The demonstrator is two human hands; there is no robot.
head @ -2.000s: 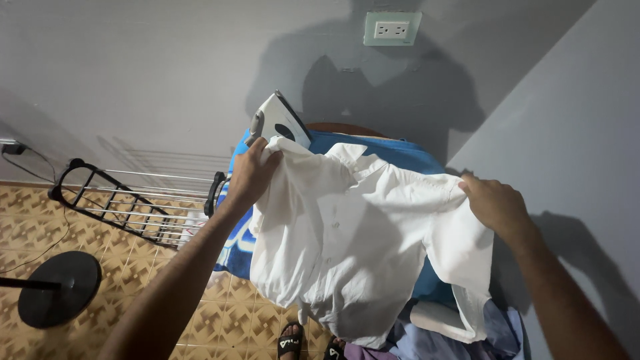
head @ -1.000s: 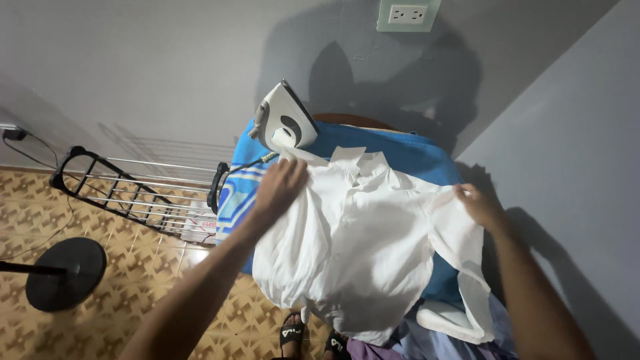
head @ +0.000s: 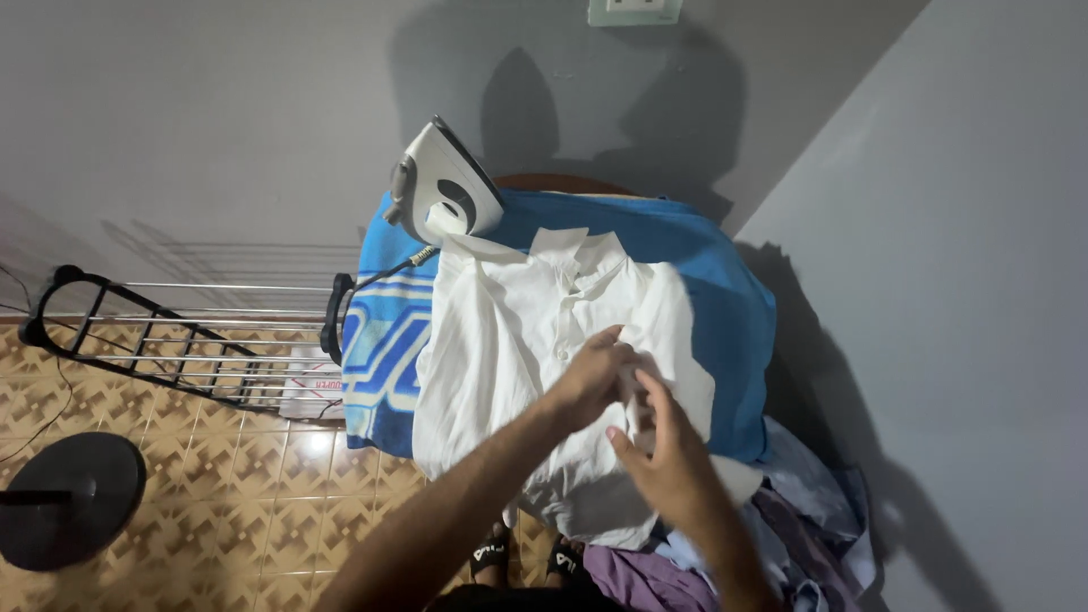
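Note:
A white collared button-up shirt lies on a blue patterned towel that covers a small table, its collar toward the wall. My left hand is over the shirt's front, fingers bent at a fold of the cloth; whether it pinches the cloth is not clear. Just right of it and lower, my right hand has thumb and fingers apart around a bunched part of the shirt. A white and grey clothes iron stands at the towel's back left corner, close to the shirt's shoulder.
A black and metal rack stands left, with a white box behind its bars. A round black base is on the tiled floor. Crumpled clothes lie at the lower right. Grey walls and an outlet are beyond the table.
Both hands have left the shirt's shoulders and come together over its front. The shirt, held up spread earlier, now rests on the towel, with its right side folded inward.

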